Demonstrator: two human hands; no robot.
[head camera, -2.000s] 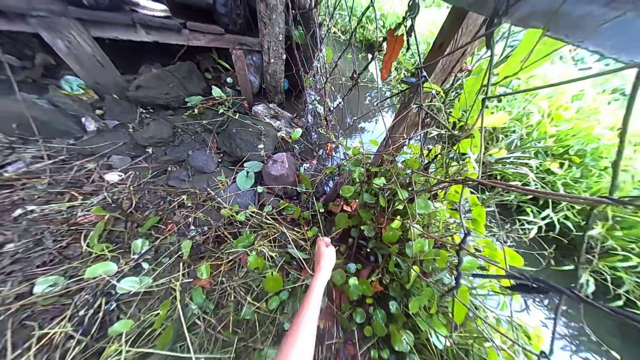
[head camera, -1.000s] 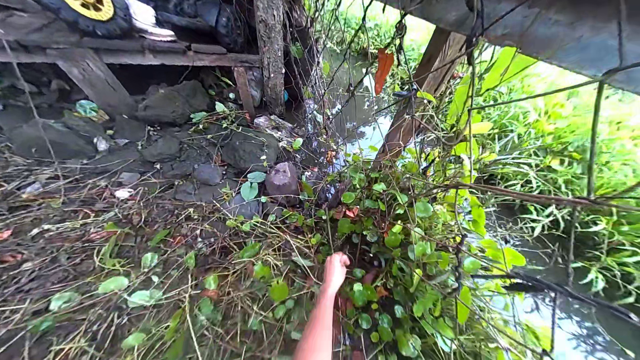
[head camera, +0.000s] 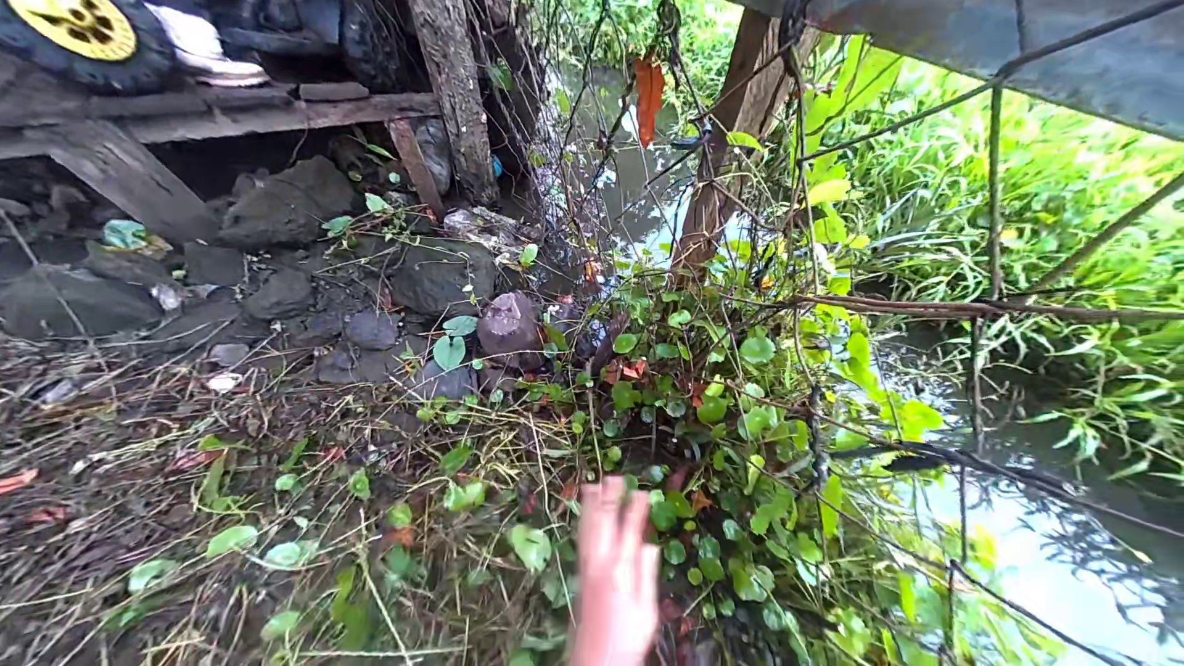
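My left hand (head camera: 615, 569) is low in the head view, slightly right of the middle, blurred, with its fingers extended and slightly apart. Nothing shows in it. It is over or beside round-leaved creeping plants (head camera: 731, 416); whether it touches them is unclear. Cut or dry stems and loose leaves (head camera: 277, 518) cover the ground to its left. Beyond the fingertips sits a purplish stone (head camera: 510, 326) among darker rocks. My right hand is out of view.
A leaning wooden post (head camera: 731, 139) and wire mesh (head camera: 994, 310) stand at the right, before a water channel (head camera: 1064, 546) and tall grass (head camera: 1027, 194). At upper left, a wheel with a yellow hub (head camera: 85, 28) rests above a wooden beam (head camera: 277, 120).
My left hand was closed in both earlier frames; its fingers are now extended. It appears lower in the view than two seconds ago.
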